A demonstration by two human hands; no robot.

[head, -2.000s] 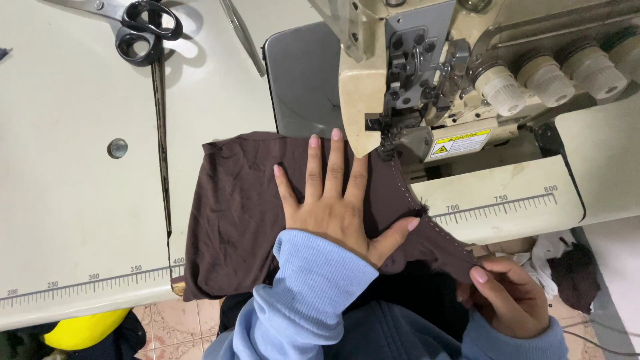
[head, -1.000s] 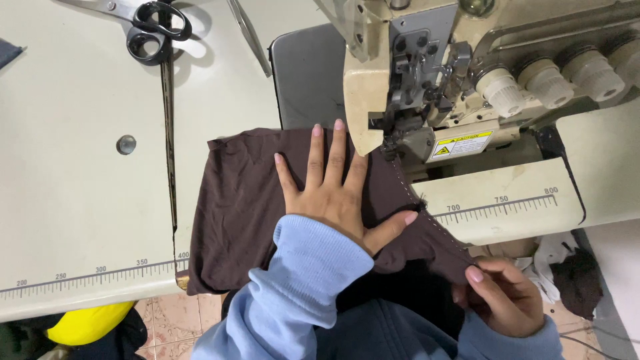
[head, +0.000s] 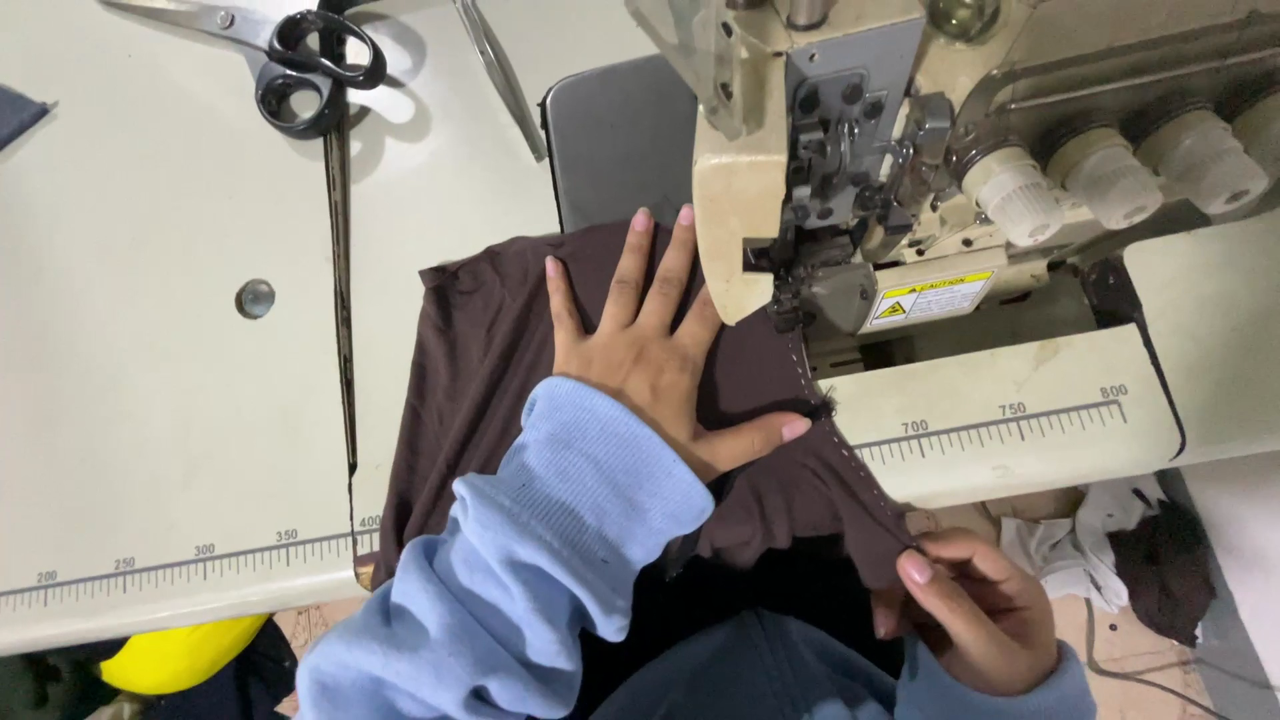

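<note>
Dark brown fabric [head: 470,370] lies on the table in front of an overlock sewing machine [head: 850,150]. Spread flat on it, fingers apart, is my left hand [head: 645,370], just left of the machine's presser foot area [head: 790,300]. Its thumb points to a small dark tuft of threads at the fabric's right edge, where light dashed stitches run. My right hand [head: 980,605] pinches the near right corner of the fabric between thumb and fingers, off the table's front edge. The needle is hidden by machine parts.
Black-handled scissors [head: 315,75] and metal tweezers [head: 505,85] lie at the back left. A measuring scale [head: 220,555] runs along the front edge. Thread tension knobs [head: 1015,195] stand at the right. White and dark cloth scraps [head: 1160,560] and a cable lie below at the right.
</note>
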